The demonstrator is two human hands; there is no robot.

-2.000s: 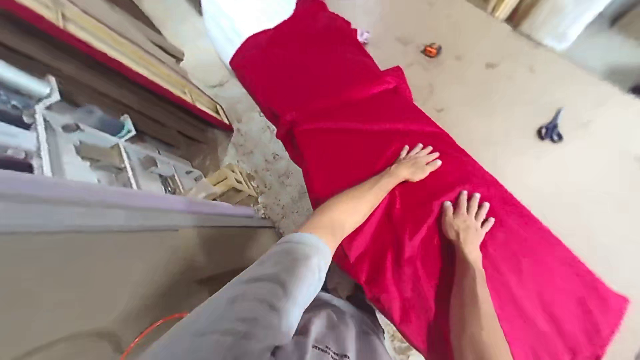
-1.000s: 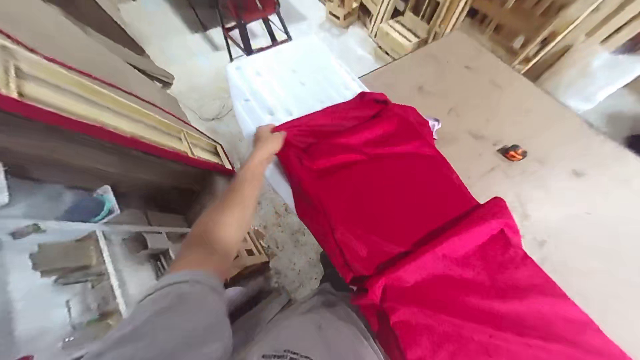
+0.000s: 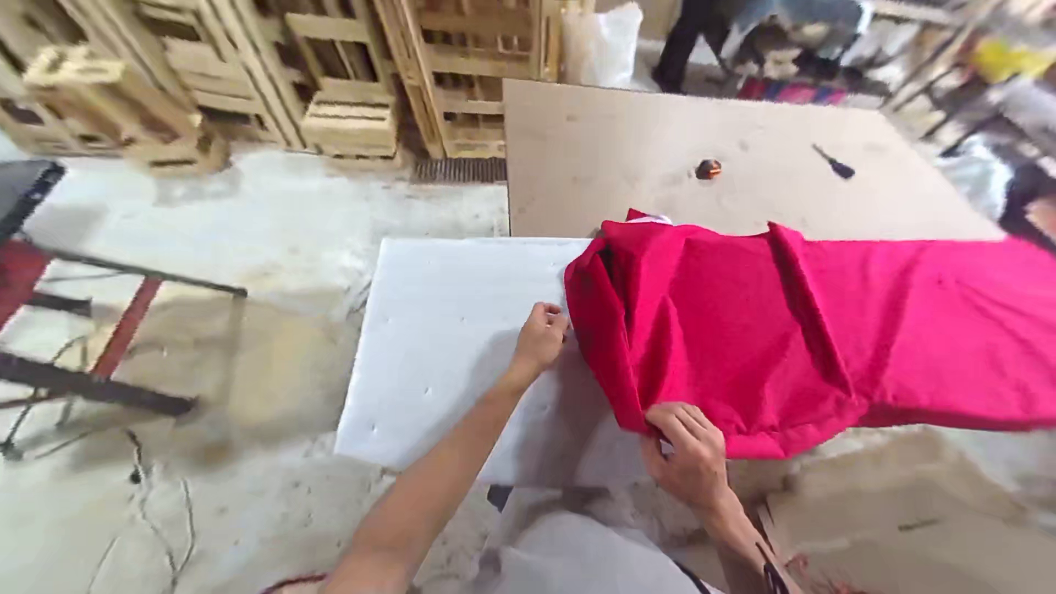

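A red fabric cover (image 3: 742,330) lies across the work surface, its near end bunched and folded at the middle of the view. It partly covers a white foam slab (image 3: 445,330). My right hand (image 3: 685,450) grips the fabric's lower left corner. My left hand (image 3: 542,334) is over the slab, fingers curled, beside the fabric's left edge; whether it pinches the edge cannot be told. Beyond the fabric, a small orange and black object (image 3: 708,169) and dark-handled scissors (image 3: 836,162) rest on the tan board (image 3: 594,148).
Wooden frames (image 3: 462,74) and a small wooden stack (image 3: 351,124) stand at the back. A red and black metal stand (image 3: 124,330) is at left, with cables (image 3: 177,528) on the floor. A person's legs (image 3: 689,41) show at the back.
The view has swung round toward the slab's end. Two seconds ago both hands lay flat on the fabric; now my right hand holds its corner. More of the white slab shows.
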